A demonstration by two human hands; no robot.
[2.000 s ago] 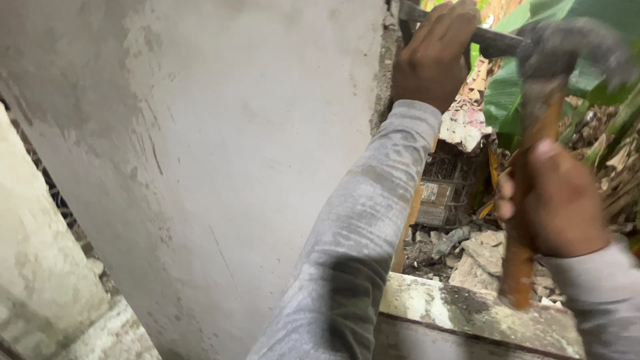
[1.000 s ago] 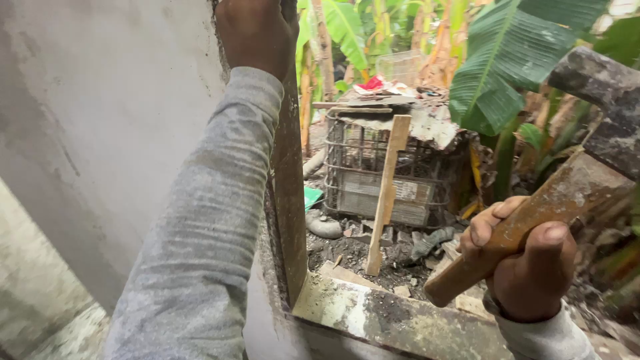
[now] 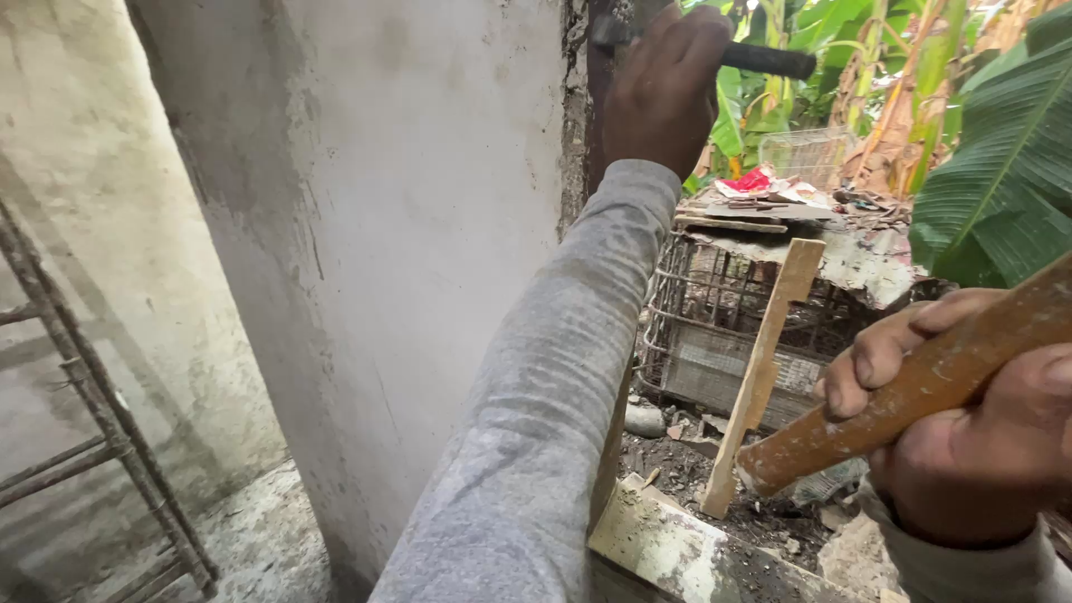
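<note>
My left hand (image 3: 667, 84), in a grey sleeve, is raised at the top of the view and closed on a dark metal bar (image 3: 766, 61). The bar lies across the edge of the plastered wall (image 3: 435, 184), against a dark upright frame. Its blunt end sticks out to the right of my fist. At the right edge my right hand (image 3: 963, 410) grips the wooden handle (image 3: 913, 394) of a hammer, whose butt points down and left. The hammer's head is outside the view.
A mottled sill (image 3: 695, 548) runs below the opening. Beyond it stand a notched wooden board (image 3: 762, 377), a rusty wire cage (image 3: 720, 335) with scrap on top, rubble and banana plants. A rusty metal ladder-like frame (image 3: 92, 394) leans at the left.
The hammer head, seen at the right in both earlier frames, is now out of view. The view has shifted, showing more of the left wall and the ladder-like frame.
</note>
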